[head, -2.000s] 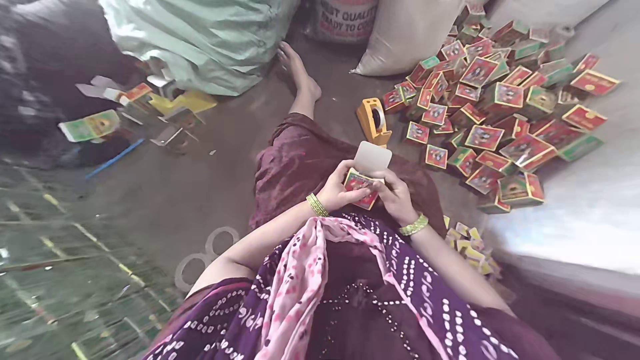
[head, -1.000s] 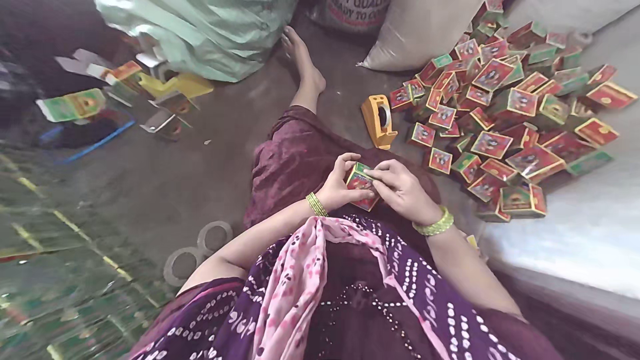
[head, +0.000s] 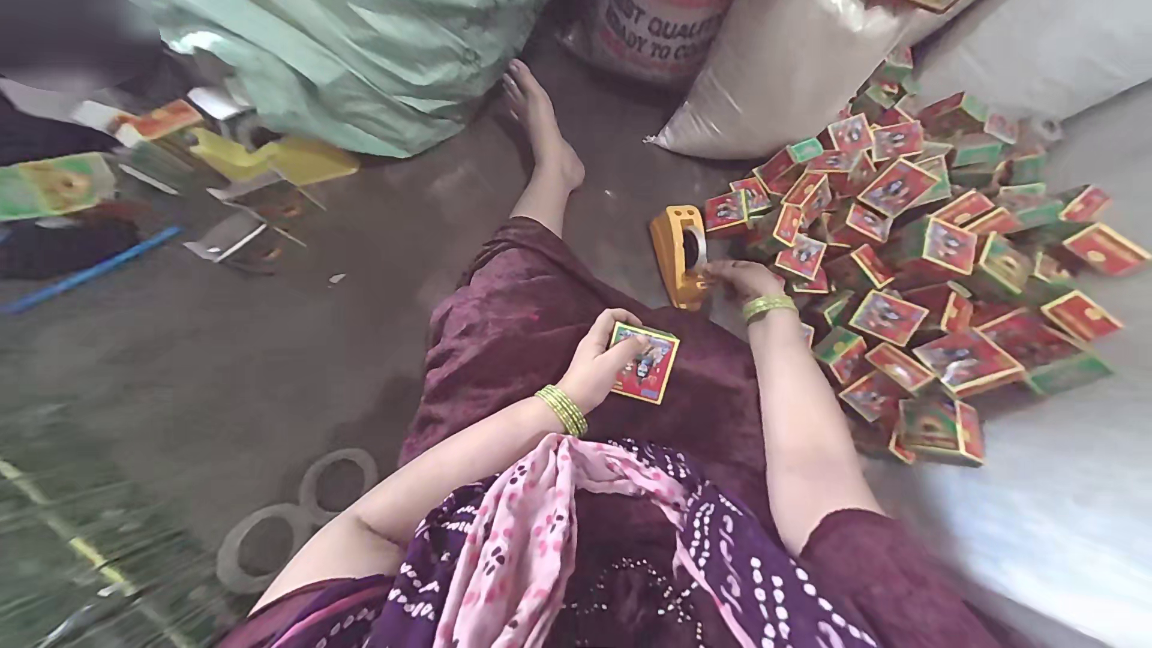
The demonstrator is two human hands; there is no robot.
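Note:
My left hand holds a small red and green printed cardboard box above my lap, its thumb lying across the printed face. My right hand reaches to the near end of an orange tape dispenser that stands on the floor just past my knee. Its fingertips are at the tape roll; whether they grip the tape is too small to tell. To the right of the dispenser lies a large heap of similar red and green boxes.
Pale sacks and a printed sack stand beyond the heap. A light green sack is at the upper left, near flattened cartons and a blue stick. Two rings lie at the lower left.
The box's pale raised flap, seen two seconds ago, is down. My right hand has left the box and moved forward and right to the tape dispenser, while my left hand still holds the box.

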